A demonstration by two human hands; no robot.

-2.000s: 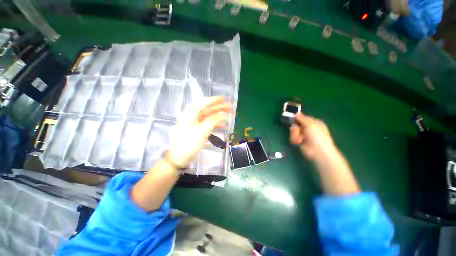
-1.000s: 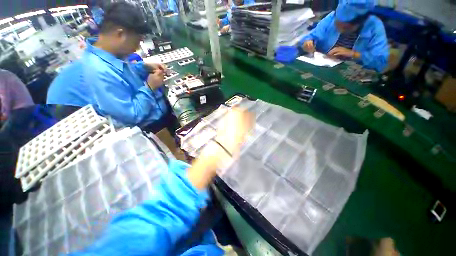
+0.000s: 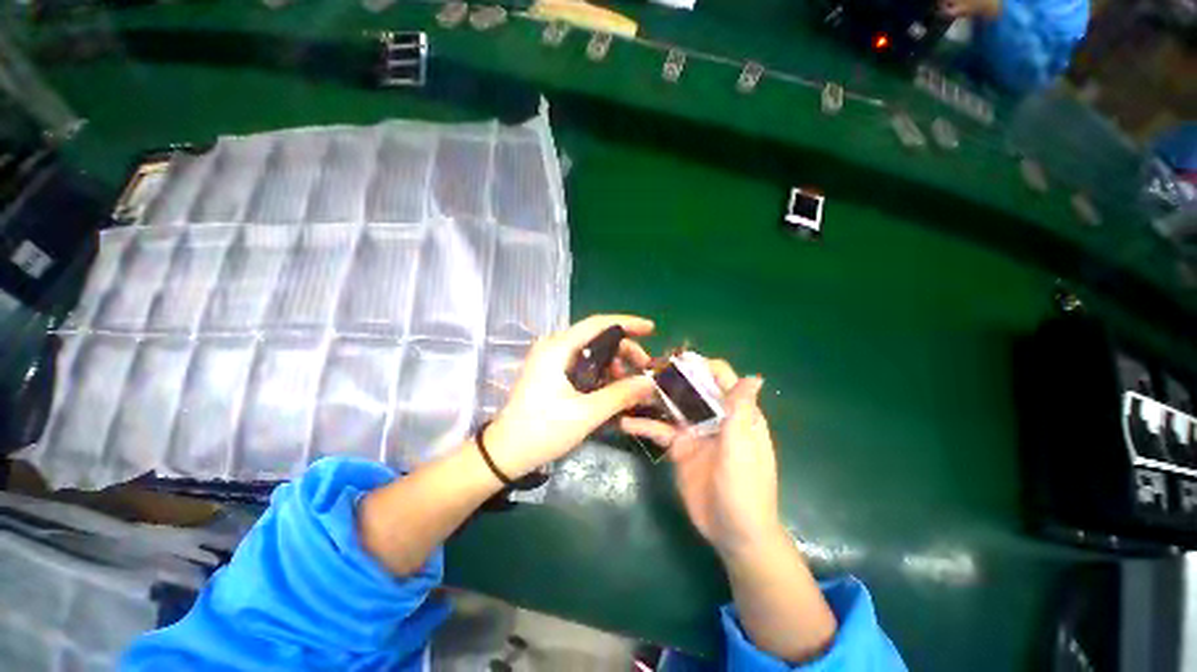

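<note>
My left hand is shut on a black phone housing, held at a slant between fingers and thumb. My right hand holds an LCD module with a dark screen and white border, screen up, near the left fingertips. The two parts are close together; whether they touch is unclear. A foam cover sheet, translucent white with grid creases, lies over the tray at left. A housing with a white-bordered screen lies on the green bench farther off.
Framed parts show at the tray's uncovered left corner. A black bin with white-outlined parts stands at the right edge. Small metal clips line the far side. Stacked sheets lie lower left. Another person's blue sleeve shows at top right.
The view has swung back down to the bench. My left hand has moved from the tray's far-left corner and now holds a black housing. My right hand has come in with a screen module.
</note>
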